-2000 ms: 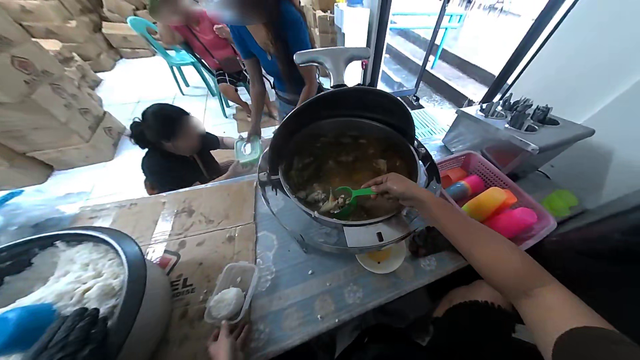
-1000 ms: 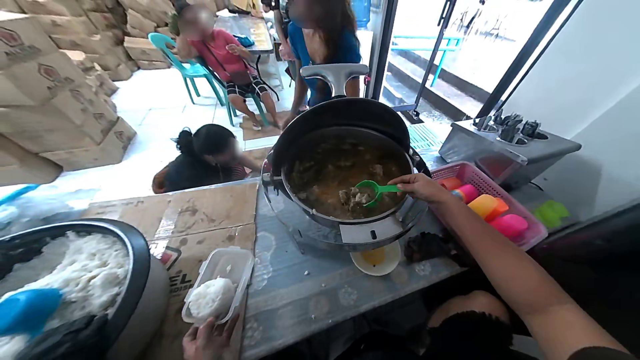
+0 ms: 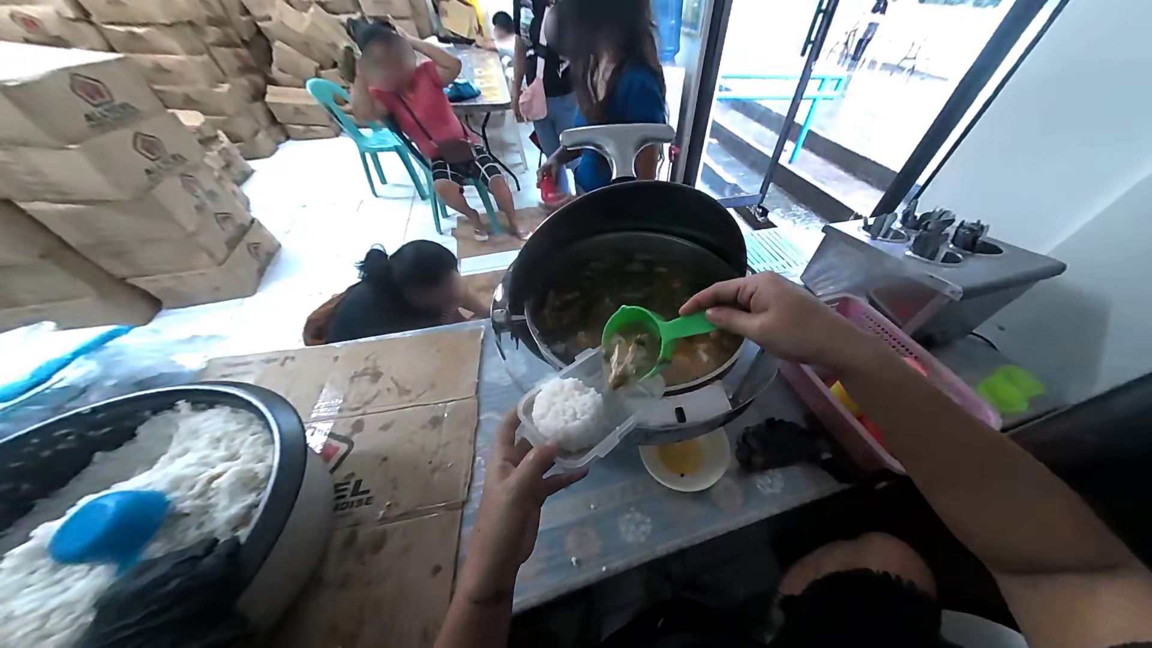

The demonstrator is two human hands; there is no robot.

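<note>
My right hand [image 3: 765, 315] grips the handle of a green plastic ladle [image 3: 641, 340], its bowl holding broth and pieces of food. The ladle is tilted over the near left rim of a large round pot of soup [image 3: 612, 279]. My left hand [image 3: 522, 486] holds up a clear plastic food container [image 3: 621, 432] from below, beside the pot. A mound of white rice [image 3: 567, 411] fills its left part, and the ladle's lip is just above its right part. The pot's dark lid [image 3: 693, 216] stands raised behind it.
At the left, a rice cooker [image 3: 301, 486] holds rice and a blue scoop [image 3: 112, 526]. A bowl [image 3: 688, 459] with yellow liquid sits before the pot. Right are a pink basket [image 3: 945, 396] and a cutlery holder [image 3: 972, 261]. A person [image 3: 396, 292] is low beyond the table; others are farther back.
My left hand has lifted the container with rice from the cardboard to the pot's rim. My right hand has raised the green ladle out of the soup toward the container.
</note>
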